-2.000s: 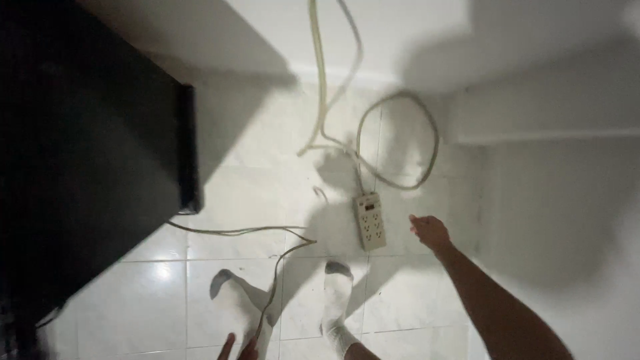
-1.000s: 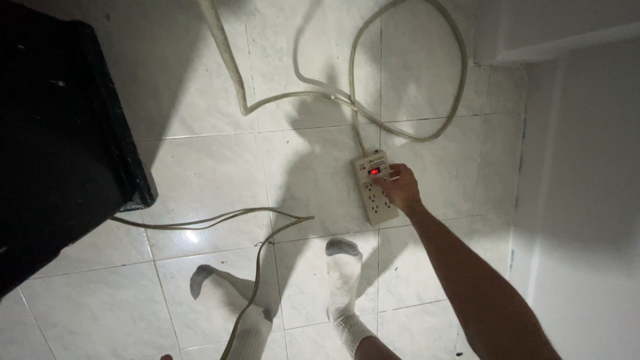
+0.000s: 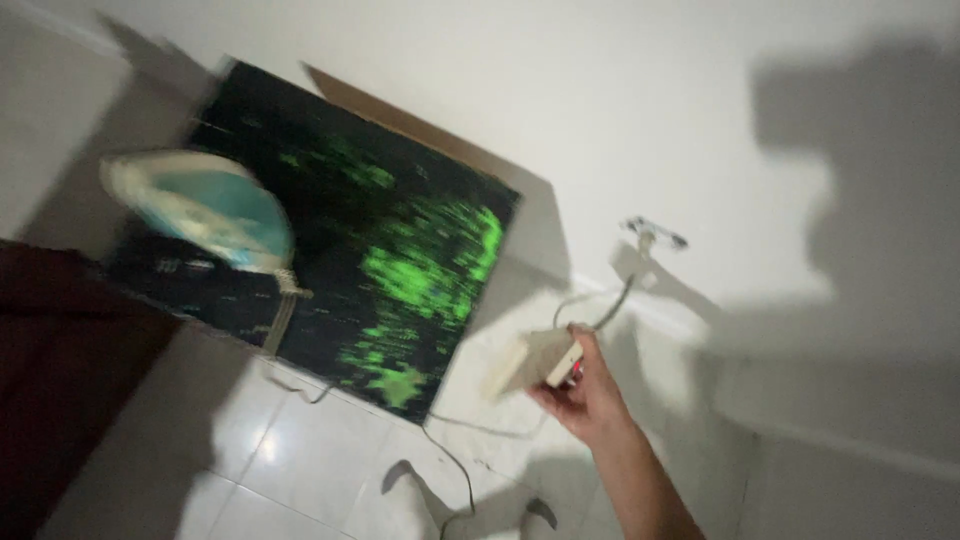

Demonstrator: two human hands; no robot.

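Observation:
Raised off the floor, a beige power strip (image 3: pixel 564 364) is gripped in my right hand (image 3: pixel 581 382), with a small red light glowing on its switch. The picture is blurred by motion, and a pale slanted shape beside the strip is unclear. A cord (image 3: pixel 616 301) runs up behind it toward a wall outlet with a plug (image 3: pixel 646 238). To the left, a pale, blue-green clothes iron (image 3: pixel 217 210) appears blurred over a black surface with green patterns (image 3: pixel 420 277). My left hand is out of sight.
Thin cords (image 3: pixel 459 459) run over the tiled floor (image 3: pixel 300 442) from the edge of the black surface. My socked feet (image 3: pixel 412 495) stand at the bottom. A dark reddish cloth-like thing (image 3: pixel 67 330) lies at the left, and a white wall (image 3: pixel 660 112) rises behind.
My right hand, touching the power strip on the floor a second ago, now holds it raised. The view has swung up and left, bringing the wall outlet and the patterned surface into sight.

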